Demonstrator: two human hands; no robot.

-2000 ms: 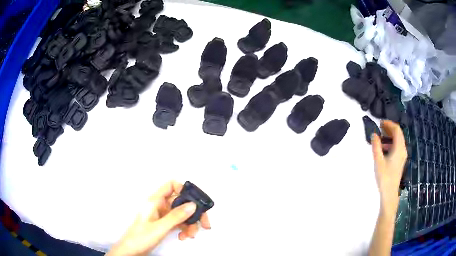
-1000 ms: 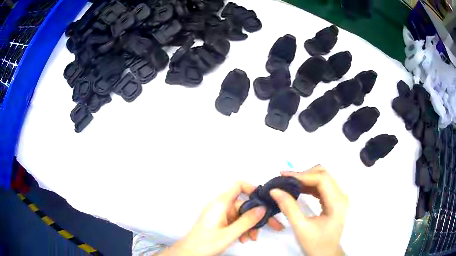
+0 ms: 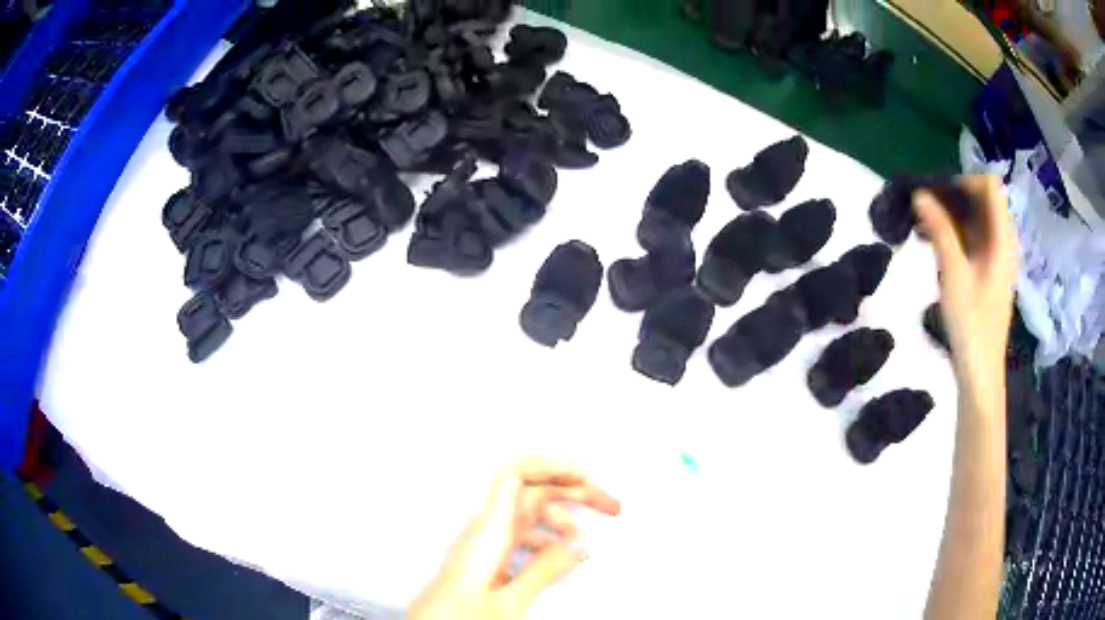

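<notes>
My right hand [image 3: 969,248] is at the upper right, closed on a black joined part [image 3: 897,208], blurred and partly hidden by the fingers. My left hand [image 3: 521,533] is low at the centre, fingers apart and empty, slightly blurred. Several black joined parts [image 3: 564,294] lie in loose rows at centre-right, some touching. A large heap of black molded base parts [image 3: 351,164] lies at the upper left. A small teal spot [image 3: 688,463], perhaps the glue bottle's needle hub, shows on the white sheet [image 3: 364,448].
A blue crate [image 3: 79,218] runs along the left edge. Black mating parts [image 3: 1024,424] lie at the right, partly hidden by my forearm, beside a dark grid tray [image 3: 1072,484]. Whitish plastic bags [image 3: 1066,254] are at the upper right. More black pieces [image 3: 836,55] sit on the green top.
My hands were together on the black pieces. Now my right hand has moved up and right with the joined part, and my left hand has let go. The view has tilted slightly upward.
</notes>
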